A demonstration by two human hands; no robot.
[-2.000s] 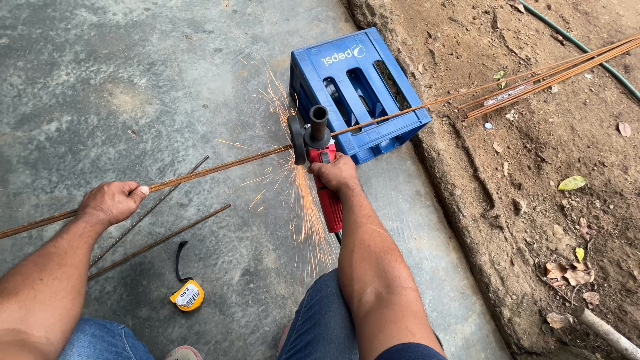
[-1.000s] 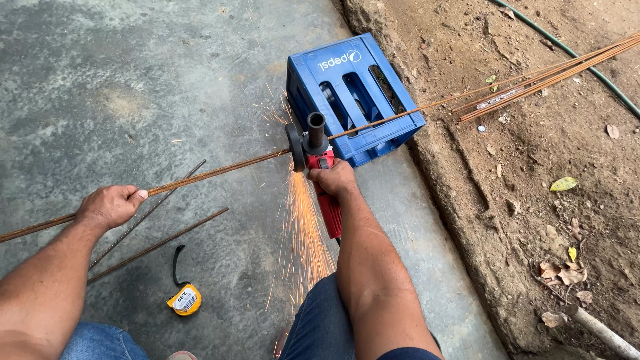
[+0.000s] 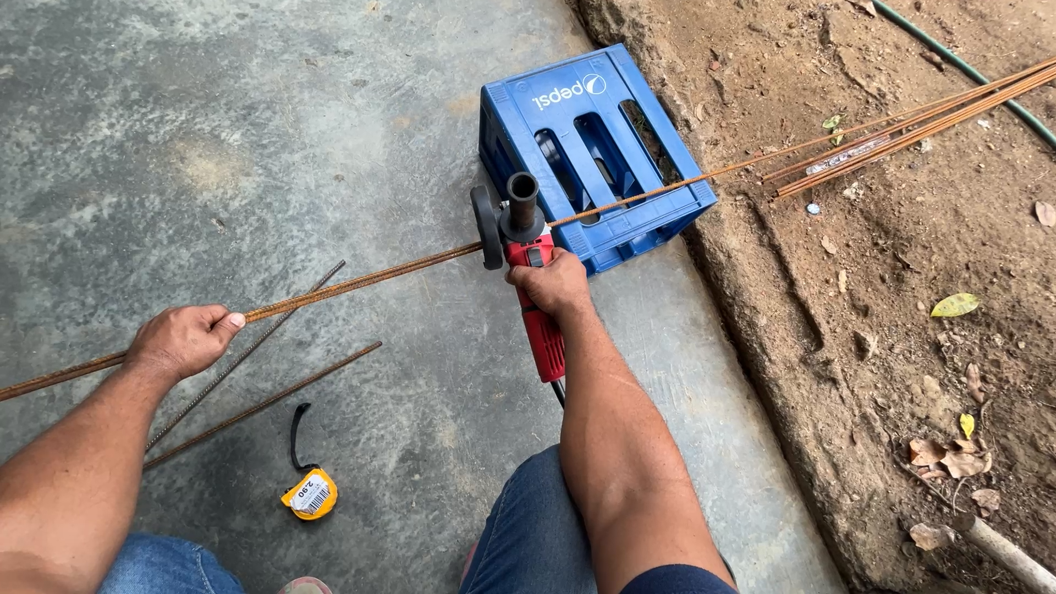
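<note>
My left hand (image 3: 183,338) grips a few rusty steel rebars (image 3: 363,282) held together over the concrete floor. My right hand (image 3: 551,285) is closed around the red body of an angle grinder (image 3: 544,342). The grinder's black side handle points up, and its dark guard and wheel area is at the rebars, just left of a blue plastic Pepsi crate (image 3: 610,132). One rebar runs on across the crate's top. The cutting contact is hidden behind the guard, and no sparks show.
Two loose steel rods (image 3: 272,399) and a yellow tape measure (image 3: 313,495) with a black strap lie on the concrete floor (image 3: 396,511). More rusty rebars (image 3: 899,140) rest on the dirt at the right, near a green hose (image 3: 949,56) and the slab's edge.
The orange sparks that flew from the grinder in both earlier frames are gone. My left hand still grips the rebars and my right hand still holds the grinder.
</note>
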